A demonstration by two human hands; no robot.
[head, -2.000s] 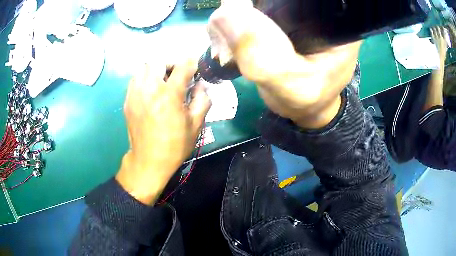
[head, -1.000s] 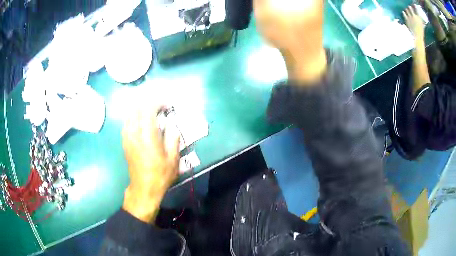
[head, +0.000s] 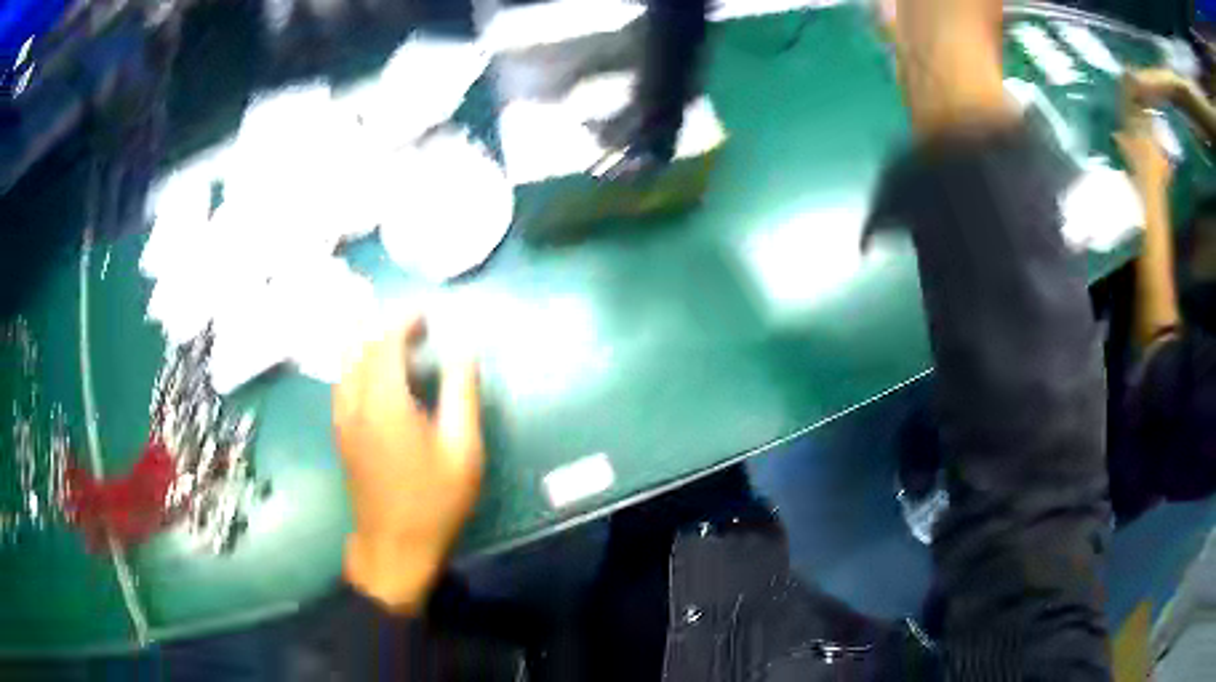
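Observation:
My left hand [head: 407, 466] is blurred over the table at lower left, thumb and fingers apart, with no part visible in it. Its fingertips are beside the heap of glossy white housings [head: 300, 200], in glare. My right hand [head: 950, 60] reaches to the top edge, where its fingers are cut off; what it holds is hidden. A black upright tool, apparently the power screwdriver [head: 671, 80], has its lower end at the parts box [head: 620, 207] at the back.
A red wire bundle [head: 127, 496] with silvery ends lies at left. A white label [head: 578, 481] is near the front edge of the green table [head: 667, 373]. Another person's arm [head: 1155, 247] and a white piece [head: 1104, 209] are at right. Blue shows at the top left corner.
My right hand has moved from the black tool at the back to the upper right. The white piece and red wire under my left hand no longer show. The view has shifted.

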